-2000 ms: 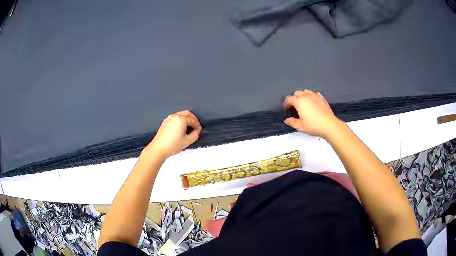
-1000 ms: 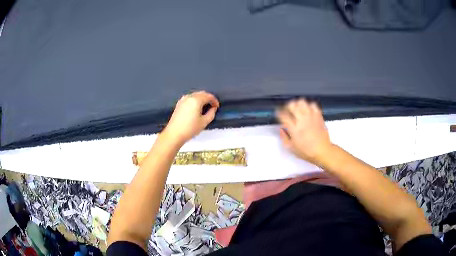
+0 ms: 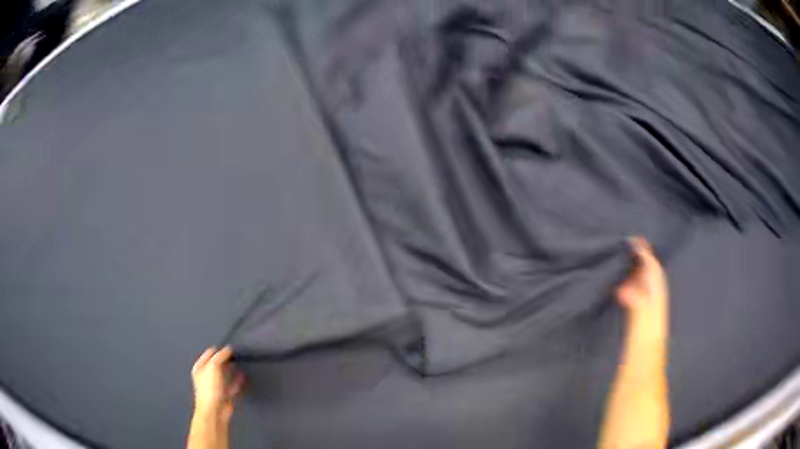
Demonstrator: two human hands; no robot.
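Note:
A dark grey fabric ply (image 3: 491,219) lies over the lay, wrinkled and folded at the centre and right, flatter at the left. My left hand (image 3: 216,379) grips its near edge at the lower left, with creases running from the fingers. My right hand (image 3: 642,279) grips the same edge further right and farther from me. Between the hands the edge sags, with a small fold near the middle. More dark fabric (image 3: 333,408) lies flat beneath. The picture is slightly blurred.
The white table rim (image 3: 39,425) shows at the lower left and again at the lower right. The far table edge curves along both upper corners. Dark, unclear shapes lie beyond it at the upper left.
My hands have left the stacked near edge, moved apart and taken hold of the top ply's edge. The view has shifted over the fabric; the yellow-gold wrapped weight is out of view.

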